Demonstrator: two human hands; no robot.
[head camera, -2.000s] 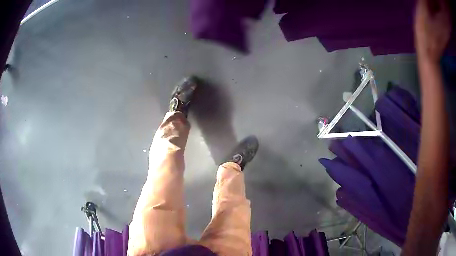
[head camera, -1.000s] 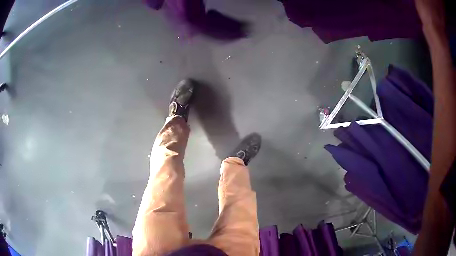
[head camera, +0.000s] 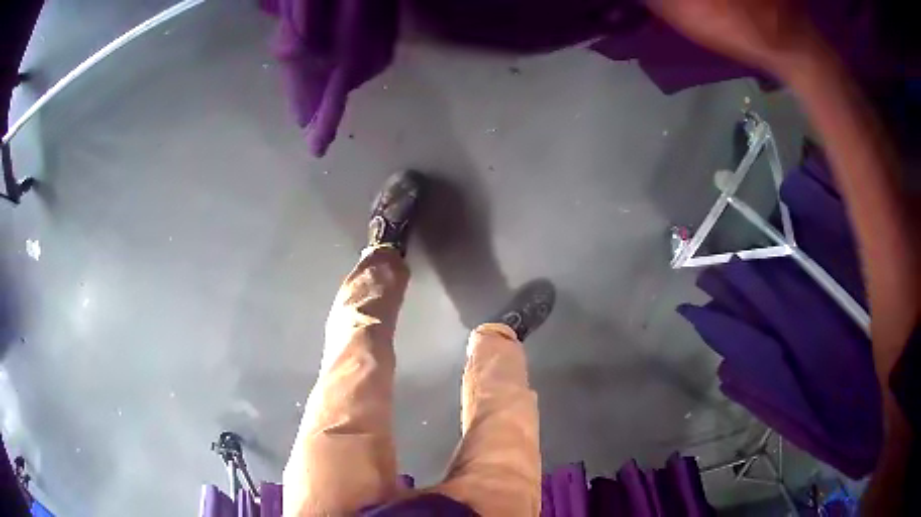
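Note:
A purple garment (head camera: 328, 66) hangs down from the top edge, left of centre, its lower tip above the floor. A darker purple stretch of cloth joins it along the top edge. My right forearm curves up the right side and leaves through the top edge; my right hand is beyond the picture, so its hold is hidden. My left hand is not in view. More purple garments (head camera: 687, 66) hang at the top right, partly behind the arm.
Purple garments (head camera: 788, 353) hang at the right by a rack's triangular metal base (head camera: 732, 257). Purple panels (head camera: 626, 490) line the bottom edge, with a castor (head camera: 230, 444) at lower left. A curved metal bar (head camera: 101, 61) crosses the top left. My legs and dark shoes stand mid-floor.
My right arm has swung from the right side towards the top centre, and the hand has left the picture. The purple garment at the top has moved left and now hangs lower.

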